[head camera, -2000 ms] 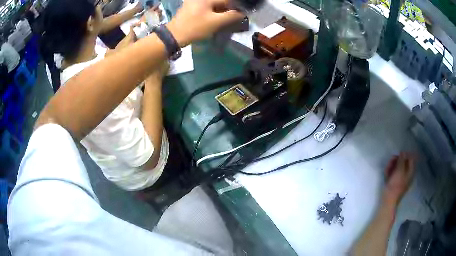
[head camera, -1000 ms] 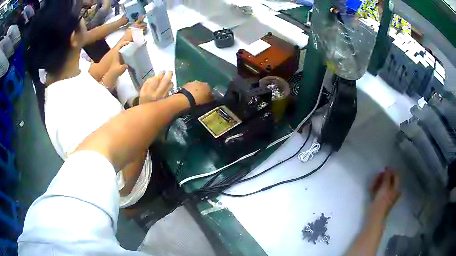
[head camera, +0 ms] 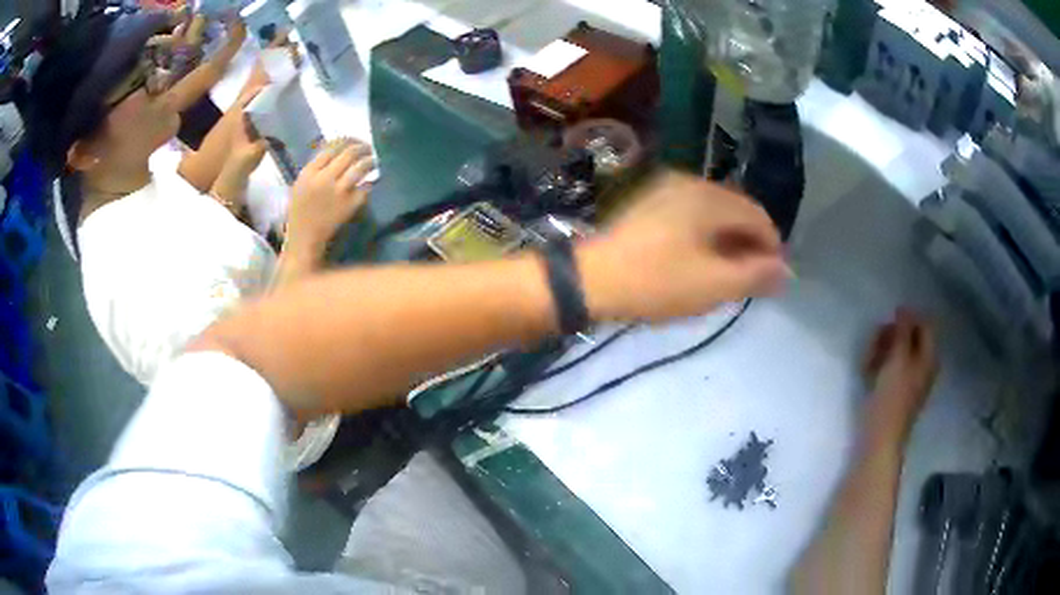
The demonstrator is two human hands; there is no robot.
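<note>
My left hand point(head camera: 686, 250), with a dark wristband, is blurred above the bench in front of the black unit with the yellow label point(head camera: 479, 233). Its fingers point right and are partly curled; I cannot tell if it holds anything. My right hand point(head camera: 901, 360) rests low over the white sheet point(head camera: 628, 465) at the right, fingers curled; whether it holds anything is unclear. A pile of small dark parts point(head camera: 742, 472) lies on the sheet between the forearms. Dark handheld fans point(head camera: 955, 523) lie at the bottom right edge.
A person in a white top point(head camera: 174, 267) sits at the left, hands at a pale box point(head camera: 285, 122). A brown-orange box point(head camera: 587, 76), round tin point(head camera: 602, 145), black upright device point(head camera: 773, 163) and clear bag point(head camera: 756, 47) stand beyond. Grey-blue cartons point(head camera: 930, 70) line the far right. Black cables point(head camera: 628, 381) cross the sheet.
My left hand has moved from far left, by the black unit and the neighbour, rightward over the bench. The round black item on the paper shows uncovered. My right hand has stayed nearly in place.
</note>
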